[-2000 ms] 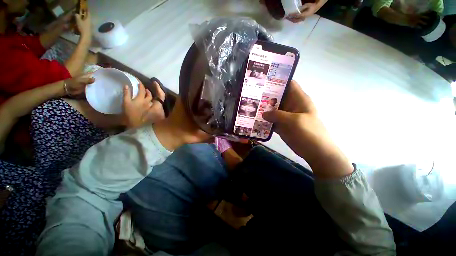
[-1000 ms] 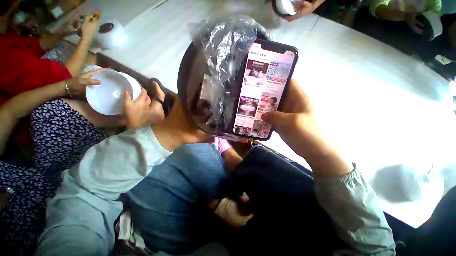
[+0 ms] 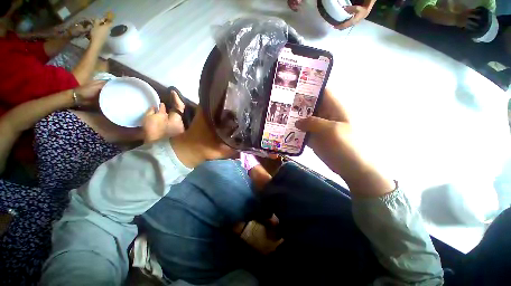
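A black-edged smartphone (image 3: 295,100) with a bright grid of pictures is upright in my right hand (image 3: 330,125), my thumb on its screen. Behind it is a dark round item (image 3: 215,92), bowl-like, wider than a hand. Crinkled clear plastic (image 3: 255,53) covers much of it, and the phone overlaps its right side. My left hand (image 3: 210,137) is at the lower left edge of the dark item and holds it; its fingers are mostly hidden behind it.
A person at left holds a white bowl (image 3: 129,101). A white round tub with a dark centre (image 3: 122,39) stands on the white-covered table (image 3: 392,84). Another person's hand holds a white round item (image 3: 336,11) at the far side. My jeans-clad knee (image 3: 196,206) is below.
The phone's screen shows different pictures, and my thumb sits slightly higher. The neighbour's white bowl has turned and shows as a single round. The far person's white item has shifted.
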